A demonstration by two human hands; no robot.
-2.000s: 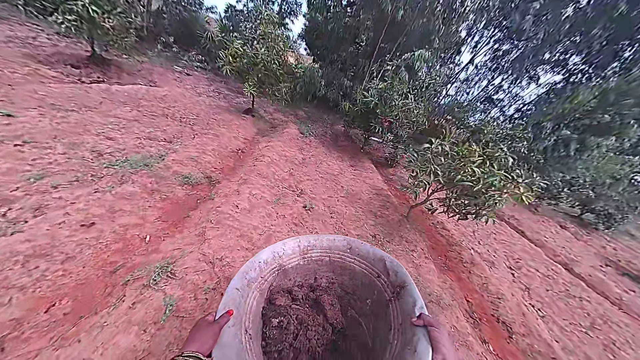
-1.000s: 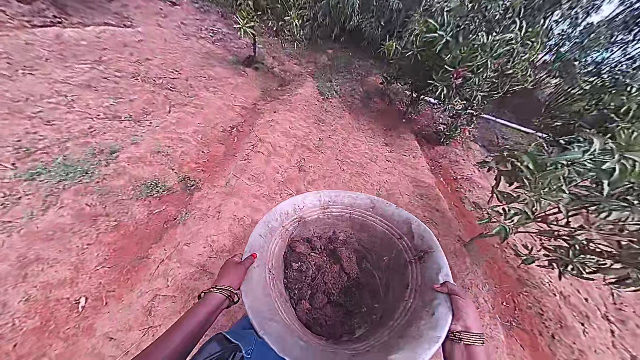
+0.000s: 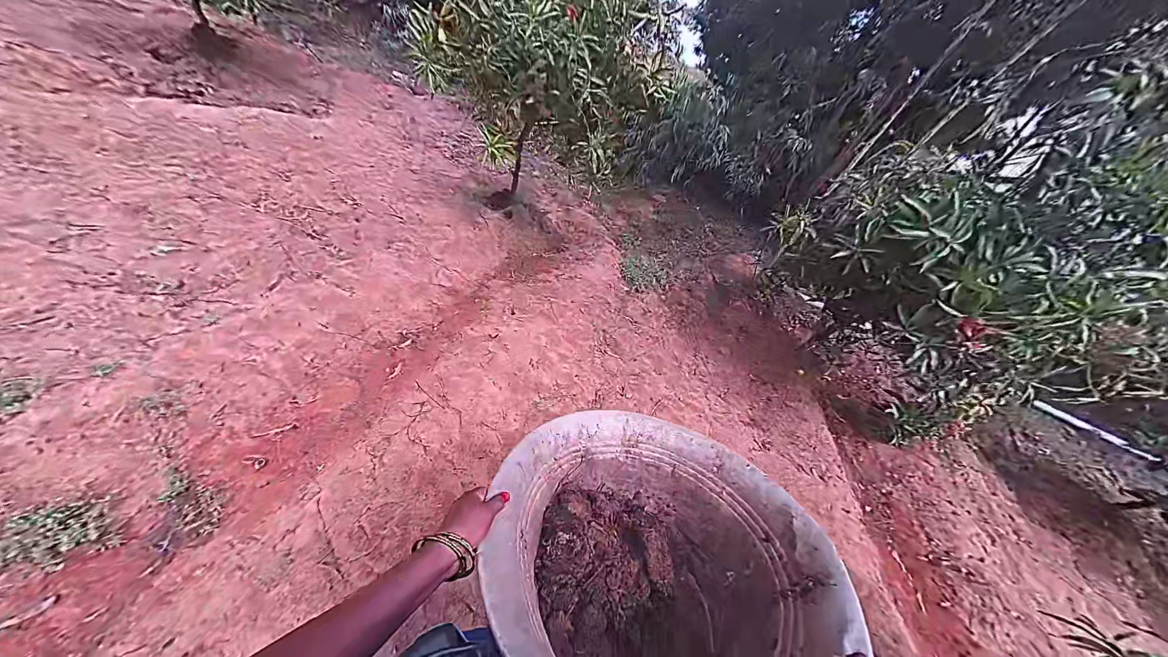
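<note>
A wide round basin (image 3: 598, 433) with a pale, dirt-stained rim is held in front of me at the bottom of the view. Dark brown clumpy matter, like soil or manure, (image 3: 602, 566) lies inside it, mostly toward the left side. My left hand (image 3: 476, 516), with bangles at the wrist, grips the left rim, its thumb over the edge. Of my right hand, at most a sliver shows at the lower right rim by the frame's bottom edge, so its grip cannot be made out.
Reddish bare ground with shallow furrows slopes around me. A small tree (image 3: 518, 160) stands ahead, and leafy branches (image 3: 967, 265) crowd the right side. A pale pipe (image 3: 1095, 429) lies low at the right. Weed patches (image 3: 59, 534) grow at the left.
The basin sits lower and farther right in view than a second ago, and my right hand has dropped almost out of the frame. The trees ahead look nearer than two seconds ago.
</note>
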